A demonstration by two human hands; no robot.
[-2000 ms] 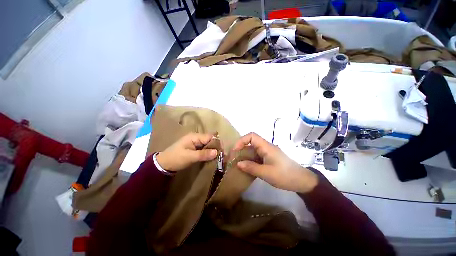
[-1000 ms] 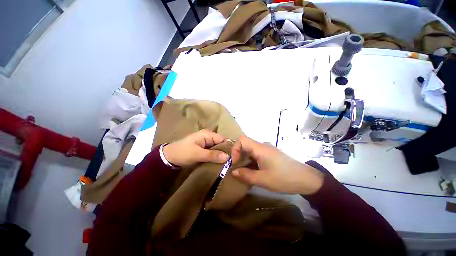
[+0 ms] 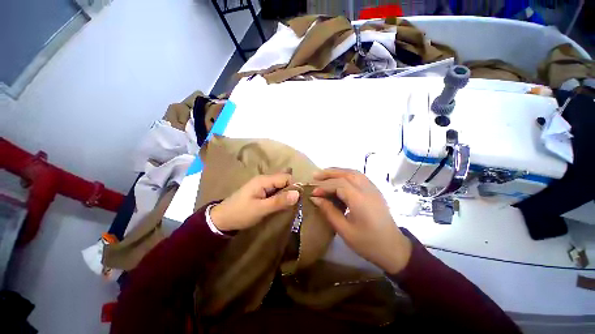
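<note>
A tan garment piece (image 3: 251, 160) lies over the front edge of the white table and hangs down over the lap. A zipper with a silvery pull (image 3: 297, 220) runs down from its top edge. My left hand (image 3: 251, 203) pinches the top edge left of the zipper. My right hand (image 3: 360, 212) pinches the same edge just right of it, with the fingertips close together. The fingertips hide part of the edge.
A white sewing machine with a blue stripe (image 3: 483, 140) stands on the table (image 3: 313, 104) at the right, dark cloth (image 3: 580, 153) draped over it. Tan and white pieces (image 3: 313, 45) fill a white trough (image 3: 476, 36) behind. More cloth (image 3: 163, 147) hangs at the left. Red pipes (image 3: 55, 176) run along the wall.
My hands have drawn closer together at the zipper's top. My right hand has turned, its fingers now over the edge. The zipper hangs straighter between the two sides.
</note>
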